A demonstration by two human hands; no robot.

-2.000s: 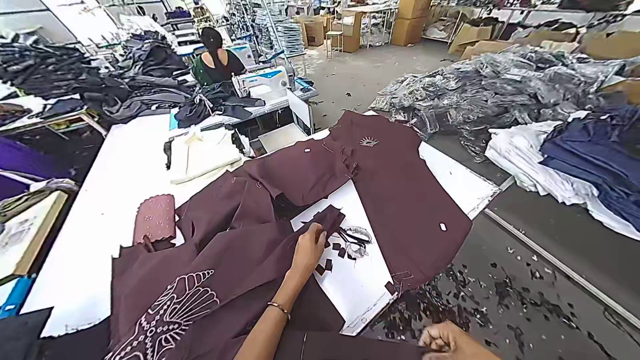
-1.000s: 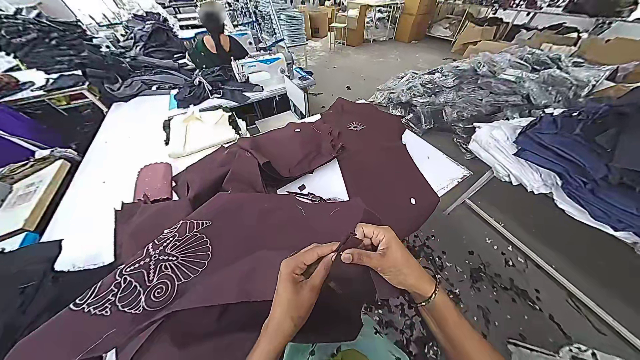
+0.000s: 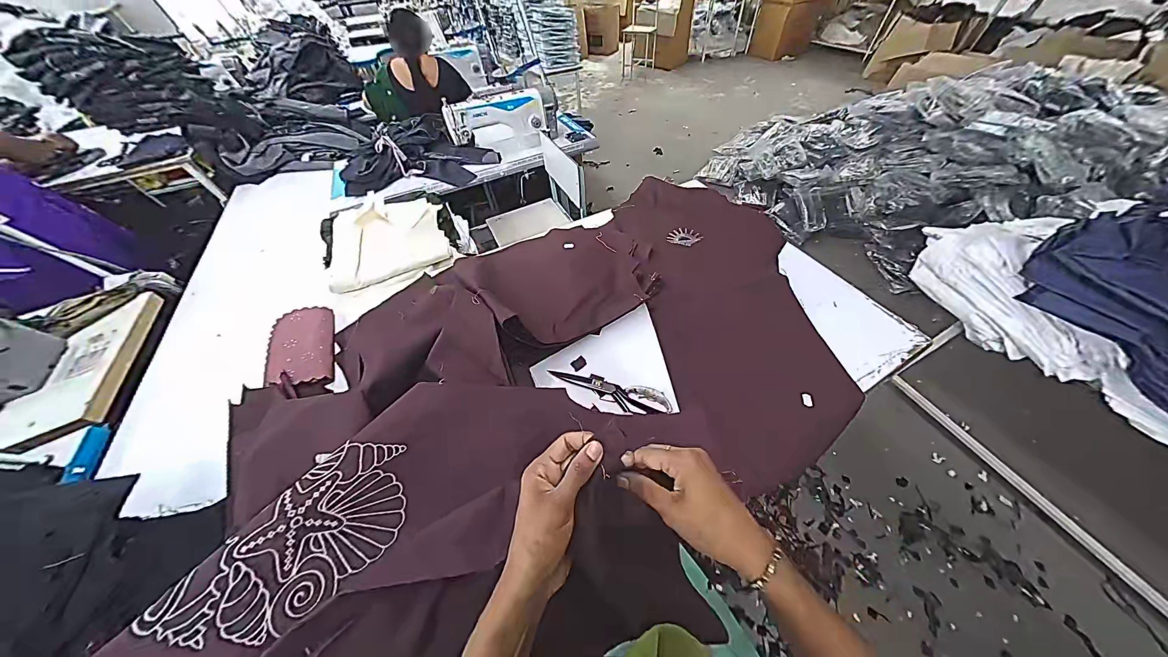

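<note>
Both hands meet at the edge of a maroon fabric panel (image 3: 474, 456) with pale shell and starfish embroidery at its left. My left hand (image 3: 557, 497) pinches the fabric edge between thumb and fingers, where loose threads stick out. Just to its right, my right hand (image 3: 698, 502) has thumb and forefinger close together at the same edge; whether cloth or thread lies between them cannot be told. Beyond the hands, black-bladed scissors (image 3: 607, 388) lie on the white tabletop beside a small dark scrap (image 3: 578, 362). Another maroon piece (image 3: 739, 319) with a small embroidered motif lies at the right.
A pink scalloped fabric bundle (image 3: 301, 347) and folded cream cloth (image 3: 388, 242) lie on the white table (image 3: 210, 328). A person (image 3: 420, 78) sits by a sewing machine (image 3: 500, 117) ahead. Plastic-wrapped packets (image 3: 949, 137) are heaped at right; dark scraps (image 3: 894, 547) litter the floor.
From the panel's right, my right hand has come to its edge beside my left hand, which was near the scissors two seconds ago. The embroidered panel has been shifted, and the scissors show more than one second ago.
</note>
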